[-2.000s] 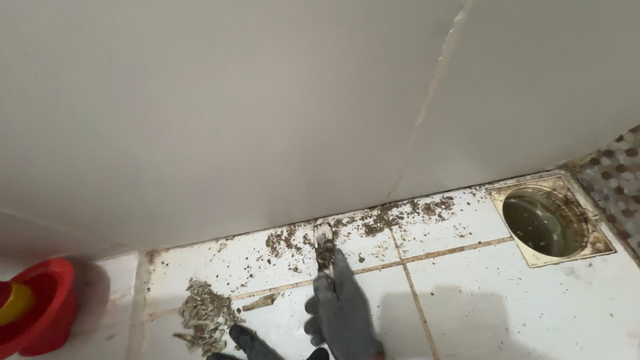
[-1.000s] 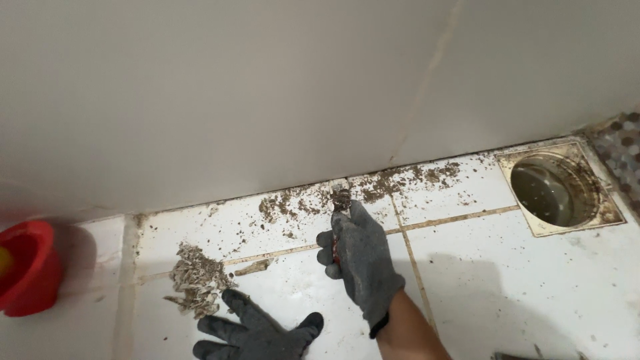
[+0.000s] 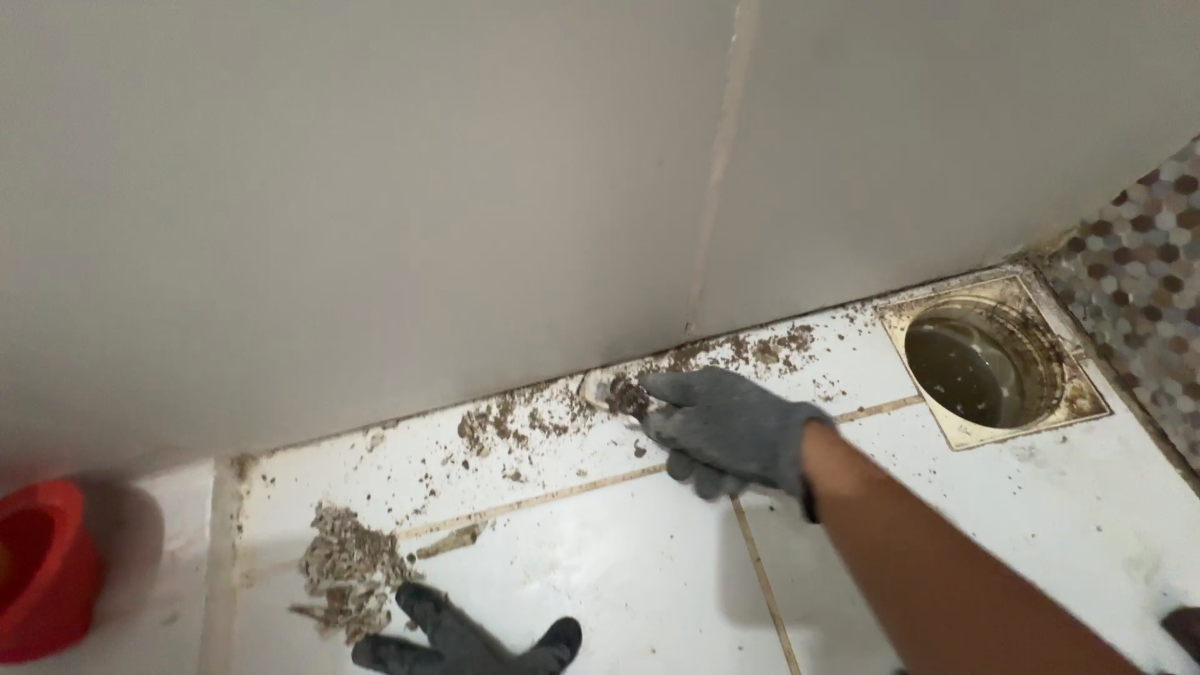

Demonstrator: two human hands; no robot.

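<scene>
My right hand, in a grey work glove, grips a small flat-bladed tool at the foot of the grey wall. Dark crumbly dirt sits on the blade; the handle is hidden in the glove. Loose brown debris lies scattered along the wall's base on both sides of the tool. My left hand, gloved too, is at the bottom edge with fingers spread and holds nothing visible. Its fingertips are beside a heap of grey-brown scrapings. A longer flake lies just right of the heap.
An uncovered square floor drain holds murky water at the right. Beyond it is a strip of hexagonal mosaic. A red plastic container stands at the far left. White floor tiles with tan grout joints run below the wall.
My right hand has turned, so that its forearm now comes in from the lower right. Since the oldest frame, my left hand's fingers have spread beside the scrapings heap.
</scene>
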